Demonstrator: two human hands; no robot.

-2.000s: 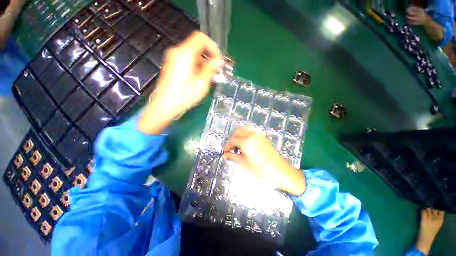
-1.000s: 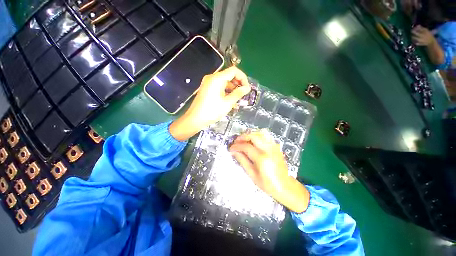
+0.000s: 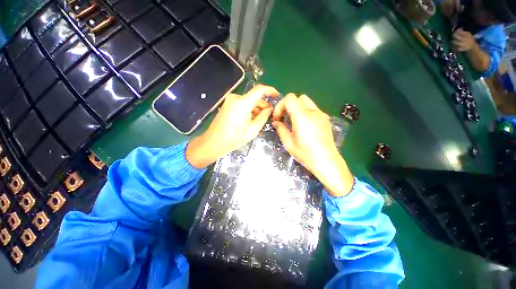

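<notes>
My left hand [image 3: 237, 121] and my right hand [image 3: 302, 127] meet above the top edge of the clear blister tray [image 3: 226, 197]. Their fingertips pinch a small dark part [image 3: 272, 101] between them. The fingers cover most of it, so its shape cannot be told. The clear tray has many small pockets and a strong white glare across its middle. Two small dark units lie singly on the green bench right of the tray, one farther [image 3: 350, 112] and one nearer [image 3: 383, 150].
Left are a black blister tray [image 3: 71, 93] with copper-coloured frames [image 3: 97, 21] and a lower tray of square copper-coloured parts [image 3: 56, 201]. A smartphone [image 3: 199, 90] lies beside a metal upright [image 3: 249, 28]. A raised black tray [image 3: 452, 209] is right. Loose black parts [image 3: 455, 76] lie near another person's hand [image 3: 464, 40].
My right hand has moved up from the middle of the clear tray to meet my left hand. My left hand earlier came across from the black tray side. The view has shifted, bringing the smartphone into sight.
</notes>
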